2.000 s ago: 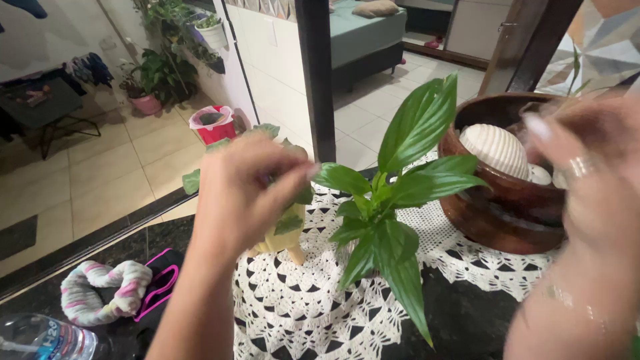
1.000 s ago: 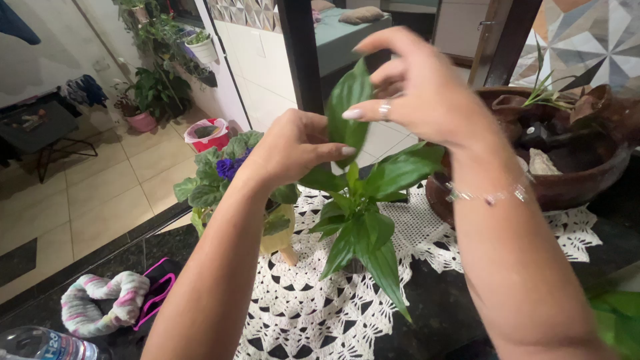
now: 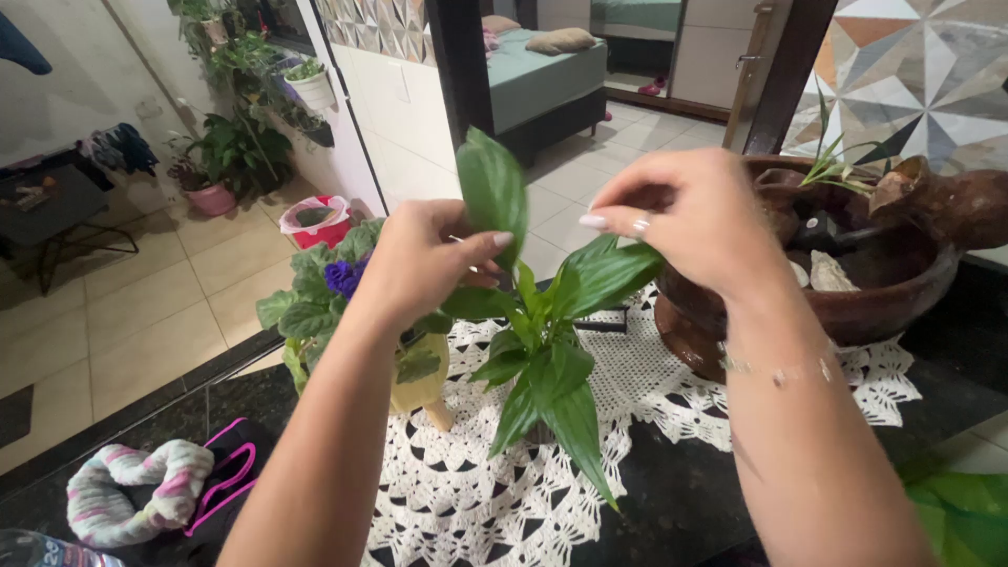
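A green leafy potted plant (image 3: 543, 339) stands on a white crocheted doily (image 3: 457, 488); its pot is mostly hidden by leaves. My left hand (image 3: 441, 256) pinches an upright leaf (image 3: 494, 193) of it between thumb and fingers. My right hand (image 3: 685, 220), wearing a ring, hovers just above a right-hand leaf, thumb and fingertips close together; whether it grips anything is unclear. Behind my left forearm is a purple-flowered African violet (image 3: 315, 291) in a yellowish pot (image 3: 429, 366) with a wooden leg.
A brown clay bowl fountain (image 3: 882, 315) with shells stands at the right. A fuzzy headband (image 3: 134, 496), a black item with pink trim (image 3: 228, 488) and a plastic bottle (image 3: 55, 551) lie at the lower left on the black granite counter (image 3: 669, 496). More leaves (image 3: 969, 504) show at lower right.
My right hand has moved away from the upright leaf, down and to the right. My left hand stays at that leaf since the one-second-old frame; two seconds ago both hands were apart from it.
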